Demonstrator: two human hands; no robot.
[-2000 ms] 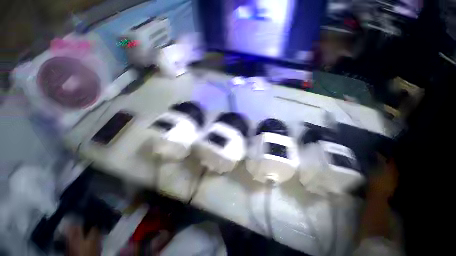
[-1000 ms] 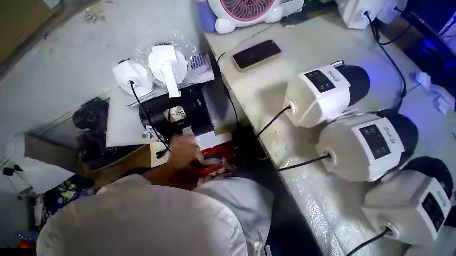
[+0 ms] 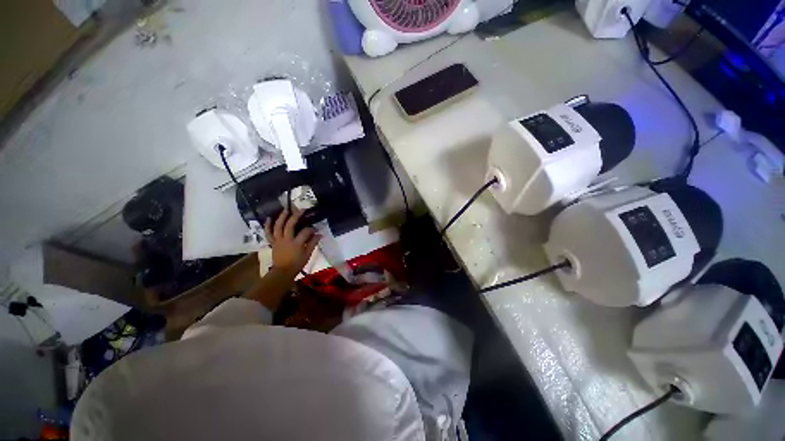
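Note:
My left hand [image 3: 291, 243] reaches down to a black object [image 3: 331, 191] left of the bench. Its fingers are spread at the object's near edge; whether they grip anything is unclear. A thin black cable [image 3: 237, 179] runs from a small white unit [image 3: 217, 138] down towards the hand. A second white unit [image 3: 280, 116], with a flat white arm, stands beside it. A red container [image 3: 366, 265] lies right of the hand. My right hand is out of the picture. Three white security cameras [image 3: 551, 159] with black rounded heads lie along the bench, each with a black cable towards the front edge.
On the bench [image 3: 516, 319] are a smartphone [image 3: 436, 90], a white fan [image 3: 413, 17] with a pink grille and another white unit [image 3: 607, 17] near the monitor [image 3: 744, 34]. A brown open box [image 3: 95, 263] with dark parts and tangled cables [image 3: 125, 336] lie at lower left.
My left hand has moved slightly up and left onto the near edge of the black object, its fingers now spread. The view swung left and down from the bench earlier, then stayed nearly the same.

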